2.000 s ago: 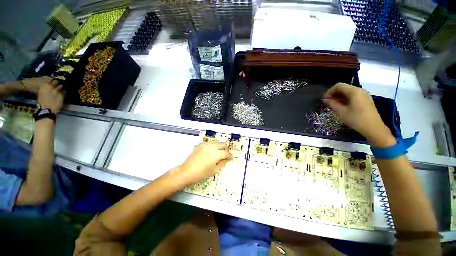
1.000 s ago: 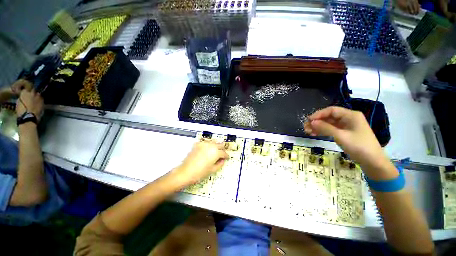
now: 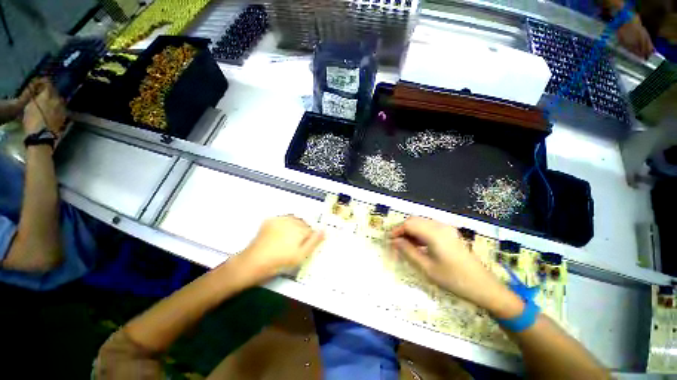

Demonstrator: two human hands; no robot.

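Observation:
The pale circuit board panel (image 3: 356, 271) lies along the metal rail, with black connectors (image 3: 381, 209) at the far edge of its boards. My left hand (image 3: 280, 243) is at the panel's left end, fingers bent together; whether it holds anything cannot be told. My right hand (image 3: 438, 256) is over the middle of the panel, thumb and fingertips pinched close above a board; any tiny part between them is too small to tell. A blue wrist strap (image 3: 523, 310) is on my right wrist. The black parts tray (image 3: 445, 172) behind the rail holds three silvery piles of leaded components.
A small side bin (image 3: 324, 154) of silvery parts and a dark component bag (image 3: 344, 85) stand left of the tray. A white box (image 3: 475, 63) is behind it. A neighbour's bin (image 3: 194, 93) and another person's hands (image 3: 43, 111) are at left. Another hand shows top right.
My right hand has moved from above the tray's right pile down and left to the middle of the panel. My left hand has shifted slightly left. The camera view has also shifted.

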